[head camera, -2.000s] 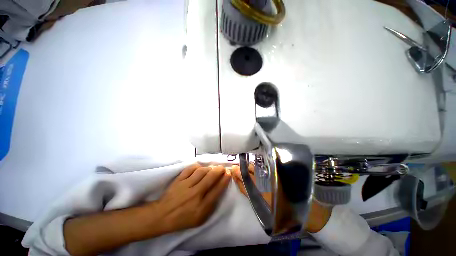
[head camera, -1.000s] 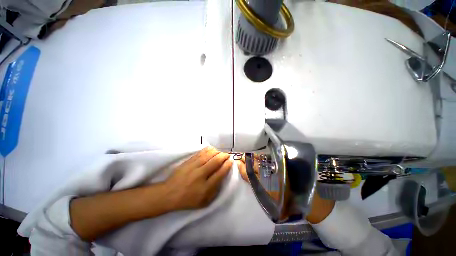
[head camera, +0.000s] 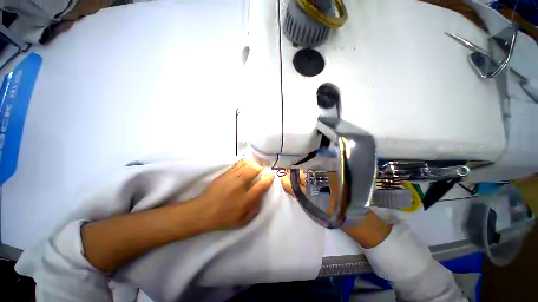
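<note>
A pale grey-white fabric piece (head camera: 236, 253) lies under the sewing machine's head (head camera: 389, 88) and hangs over the table's front edge. My left hand (head camera: 230, 194) lies on the fabric just left of the lit needle area, fingers pointing at it. Its fingertips reach under the head, so I cannot tell whether they pinch the cloth. My right hand (head camera: 360, 227) comes in from the right, mostly hidden behind the chrome take-up lever guard (head camera: 361, 171). A few of its fingertips show beside the presser foot. The needle is too small to make out.
A clear plastic cup (head camera: 501, 230) is at the table's right edge. Tension parts (head camera: 413, 171) stick out right of the guard. A ruler strip (head camera: 342, 268) runs along the front edge, with a blue crate (head camera: 460, 268) below. Grey cloth is at the upper left.
The fabric and my left hand have shifted up and slightly inward toward the needle area. More of the ruler strip shows. The whole view has also shifted a little.
</note>
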